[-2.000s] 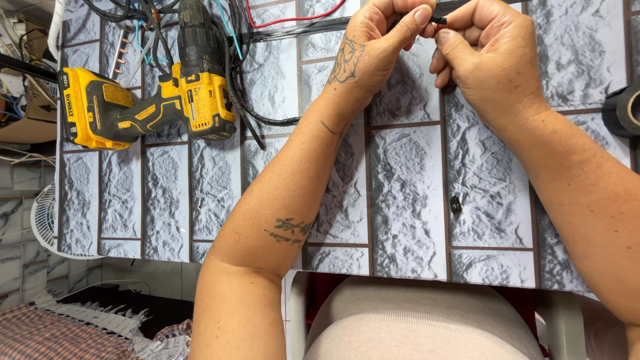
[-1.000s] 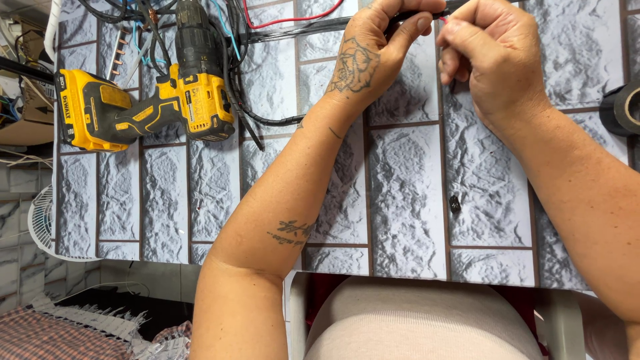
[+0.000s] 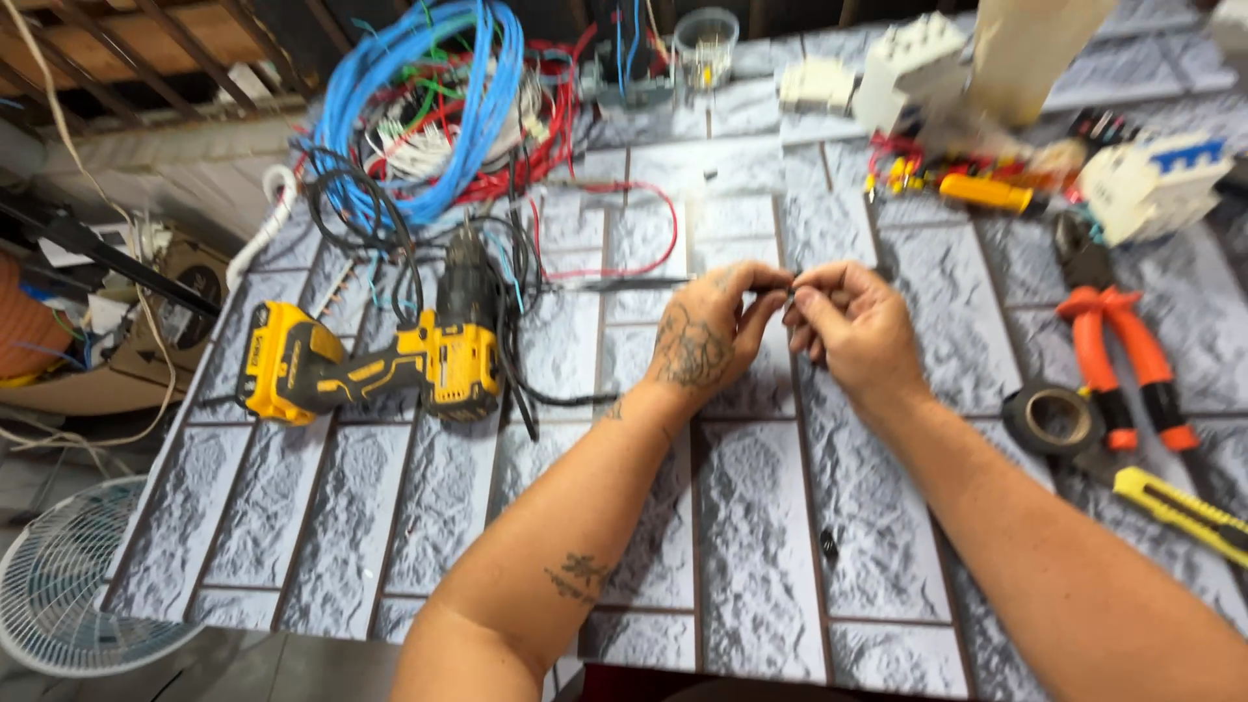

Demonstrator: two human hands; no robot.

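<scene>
Near the middle of the table, my left hand (image 3: 726, 317) pinches a black cable (image 3: 634, 284) between thumb and forefinger. Its tattooed back faces up. My right hand (image 3: 853, 336) meets it fingertip to fingertip and grips the cable's dark end; the fingers hide most of that end. The cable runs leftward from my left hand toward a tangle of black cables (image 3: 366, 210). A small black piece (image 3: 829, 544) lies on the table below my right hand.
A yellow and black cordless drill (image 3: 375, 366) lies left. Behind it are coils of blue wire (image 3: 492, 107) and red wire. At right lie orange-handled pliers (image 3: 1116, 341), black tape (image 3: 1053, 417), a yellow utility knife (image 3: 1185, 512), a screwdriver (image 3: 985, 193) and white circuit breakers (image 3: 1155, 185).
The view has tilted up and widened, showing the far side of the table. Both hands remain together at the black cable, their fingers slightly shifted.
</scene>
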